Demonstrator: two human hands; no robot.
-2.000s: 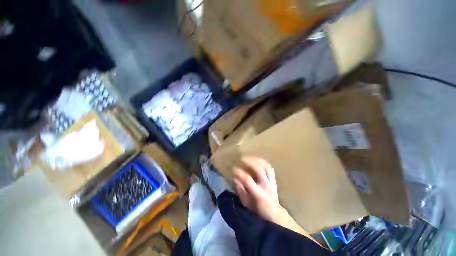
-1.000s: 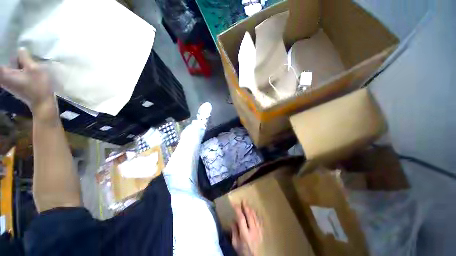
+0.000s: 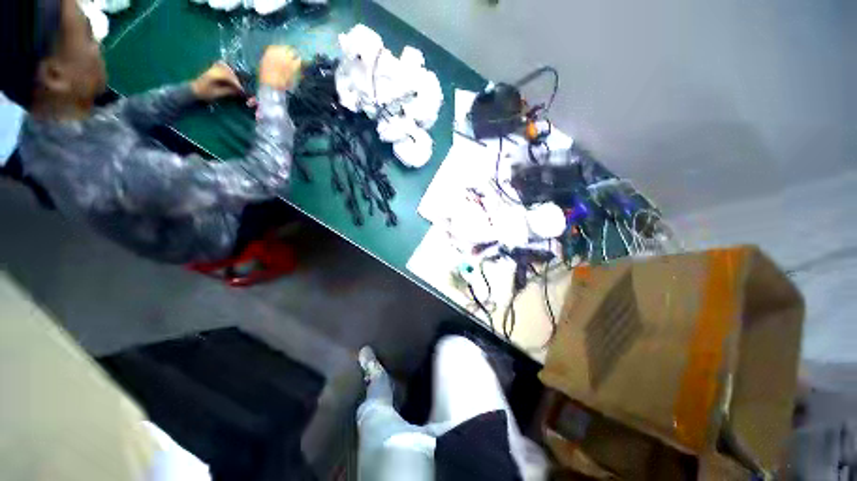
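Neither of my hands is in the picture; only my legs and part of a dark garment show at the bottom. Nearest in front of me is a green bench (image 3: pixel 411 246). On its near right part lie white sheets with a round white piece (image 3: pixel 546 221), small parts and loose black cables. Further along lie a pile of white rounded parts (image 3: pixel 387 86) and a bundle of black cables (image 3: pixel 343 150). A brown carton (image 3: pixel 648 343) with orange tape stands tilted in view at the lower right.
A person (image 3: pixel 155 178) in a grey patterned top sits at the bench on the left, both hands over it. A red stool (image 3: pixel 254 263) is under them. A black item (image 3: pixel 221 399) and a pale sheet (image 3: pixel 66 395) are at the lower left. Another carton's edge shows below the taped one.
The view has swung from the floor cartons to the bench and the seated person. Both my hands, seen one second ago on a pale sheet and a cardboard piece, have left the picture.
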